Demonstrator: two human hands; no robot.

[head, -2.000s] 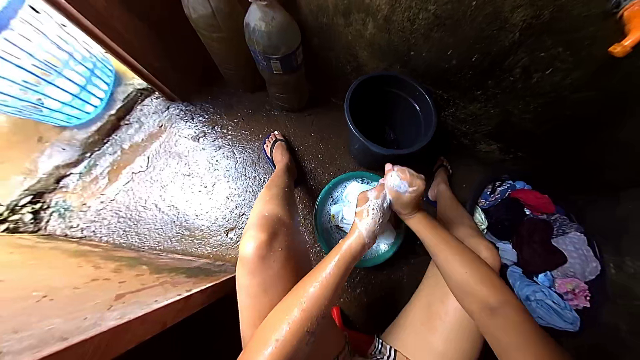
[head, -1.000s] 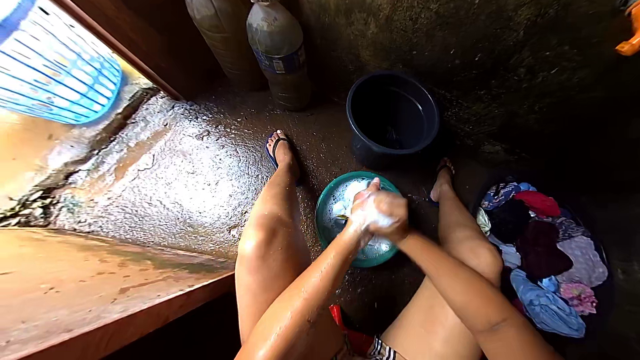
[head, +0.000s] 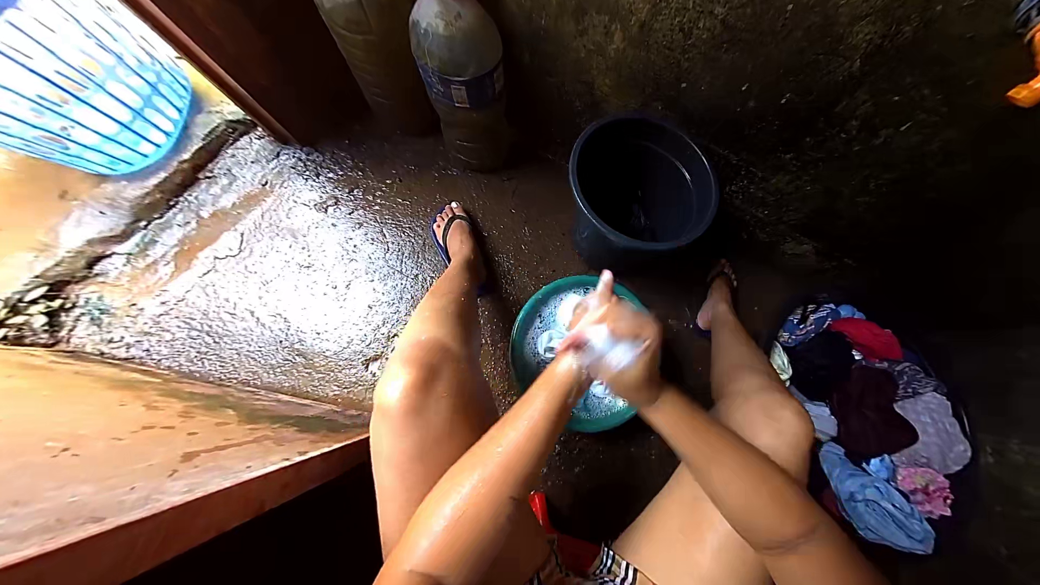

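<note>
Over a green plastic basin [head: 526,313] of sudsy water, my two hands press together around a wet white cloth [head: 613,351], blurred by motion. My left hand [head: 587,325] is on the left side of the cloth, one finger pointing up. My right hand [head: 638,345] closes on it from the right. More white fabric [head: 552,340] lies in the suds below. How the fingers of each hand wrap the cloth is partly hidden by blur and foam.
A black bucket [head: 581,207] stands just beyond the basin. At right lies a pile of mixed clothes [head: 869,406]. Large plastic bottles [head: 463,106] stand by the wall. A blue laundry basket [head: 175,114] is at upper left, and a low ledge [head: 187,496] at lower left.
Both hands stay over the basin while their pose against each other shifts. The right hand, higher up with a foamy fist two seconds ago, is now lower against the left.
</note>
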